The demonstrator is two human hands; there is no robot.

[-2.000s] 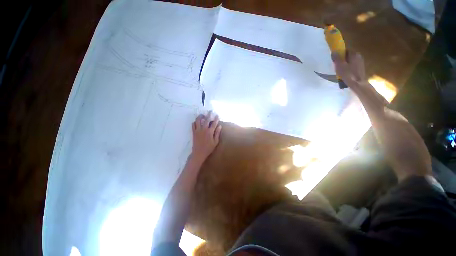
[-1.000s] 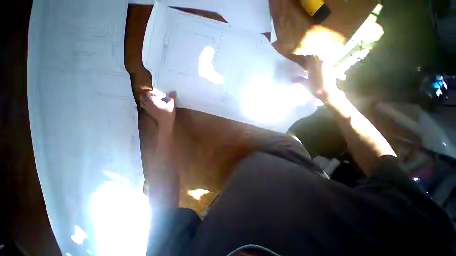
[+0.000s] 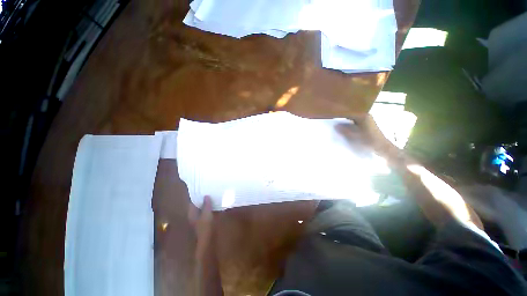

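A white cut pattern piece (image 3: 260,159) with faint lines spans between my two hands in front of me, washed out by glare. My left hand (image 3: 202,214) holds its lower left edge, blurred, with the thumb on top. My right hand (image 3: 361,139) holds its right end, partly lost in glare. The large pattern sheet (image 3: 112,219) lies on the table at the left. A small strip of white paper (image 3: 166,144) shows between the sheet and the piece.
Stacked pattern pieces (image 3: 254,17) lie on the brown tabletop (image 3: 167,81) at the far side. The table's right edge runs beside the stack. A dark rack with pale items (image 3: 81,49) stands at the upper left. Bright papers (image 3: 393,118) lie beyond the right edge.
The view has shifted to show the stack at the far side. The cut piece is apart from the large sheet and held in both hands. The yellow cutter has left the view.
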